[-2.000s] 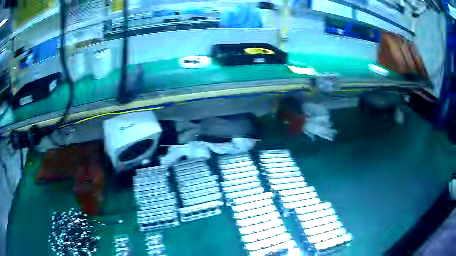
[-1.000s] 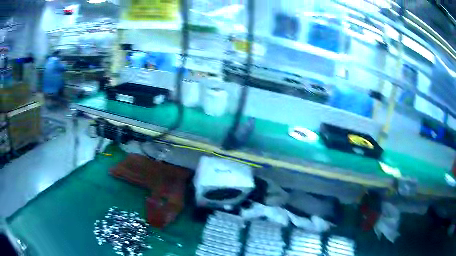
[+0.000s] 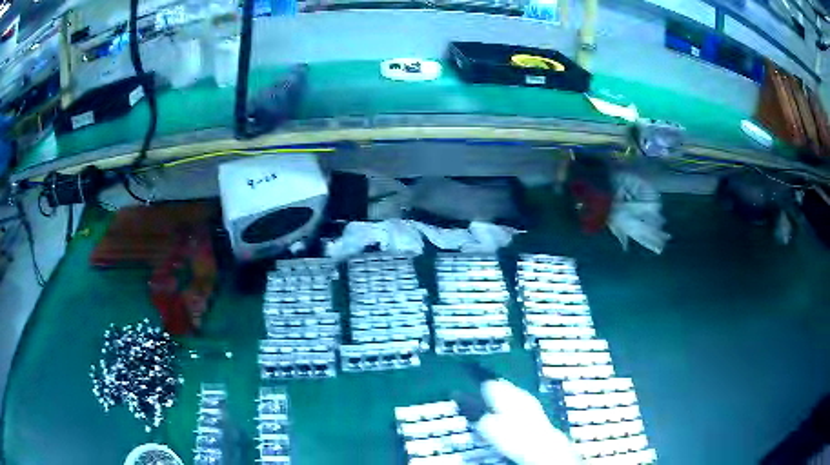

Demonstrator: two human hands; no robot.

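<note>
Silver metal parts stand in four columns (image 3: 470, 304) on the green mat. A separate short block of ribbed silver parts (image 3: 432, 434) lies nearer, below the third column. My right hand (image 3: 523, 427), in a white glove with dark fingertips, reaches in from the bottom edge at this block's right side. It is blurred and covers part of the block, so its grip cannot be told. My left hand is out of the picture. Two short rows of smaller silver pieces (image 3: 273, 427) lie to the left.
A heap of tiny black-and-silver bits (image 3: 136, 372) and a round dish (image 3: 153, 456) are at left. Reddish-brown pieces (image 3: 187, 281), a white box with a dark opening (image 3: 273, 204) and crumpled white cloths (image 3: 409, 236) lie behind. A raised green shelf (image 3: 346, 100) crosses above; black cables (image 3: 244, 68) hang at left.
The view has swung back from the left. My right hand has come into view. The third column is shorter than two seconds ago, and a block now lies apart below it.
</note>
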